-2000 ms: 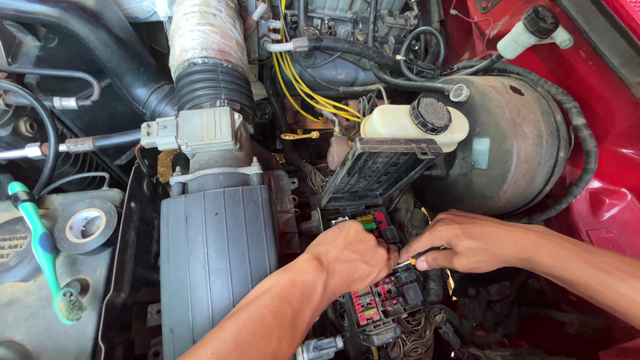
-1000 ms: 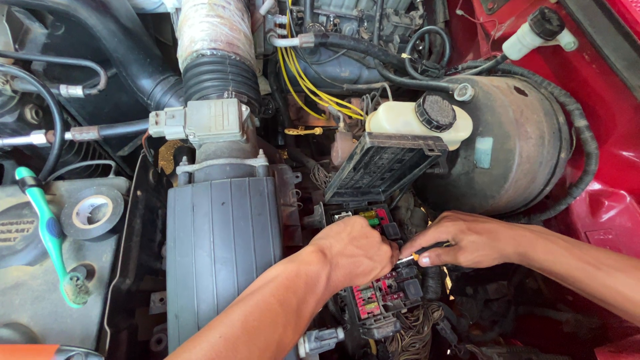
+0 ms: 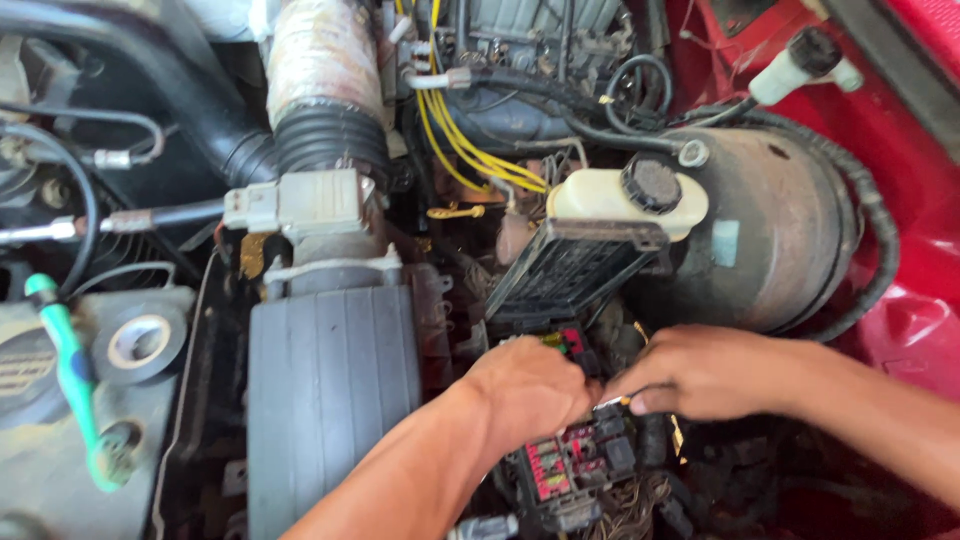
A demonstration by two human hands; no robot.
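Note:
Over the middle of an open fuse box (image 3: 581, 461) in an engine bay, my left hand (image 3: 529, 382) is curled with its fingertips hidden from view, so what it grips cannot be told. From the right, my right hand (image 3: 686, 371) pinches a thin tool (image 3: 613, 403) with a metal shaft and an orange part; its tip meets the fingers of my left hand. A dark wire or cord curves by the right thumb. Colored fuses and black relays show below the hands. The black fuse box cover (image 3: 577, 270) stands tilted up behind them.
Left of my left forearm is a ribbed air filter housing (image 3: 334, 405). A green toothbrush (image 3: 71, 367) and a roll of tape (image 3: 140, 343) lie on the battery at far left. Behind the cover are a fluid reservoir (image 3: 592, 195) and a brake booster (image 3: 750, 225).

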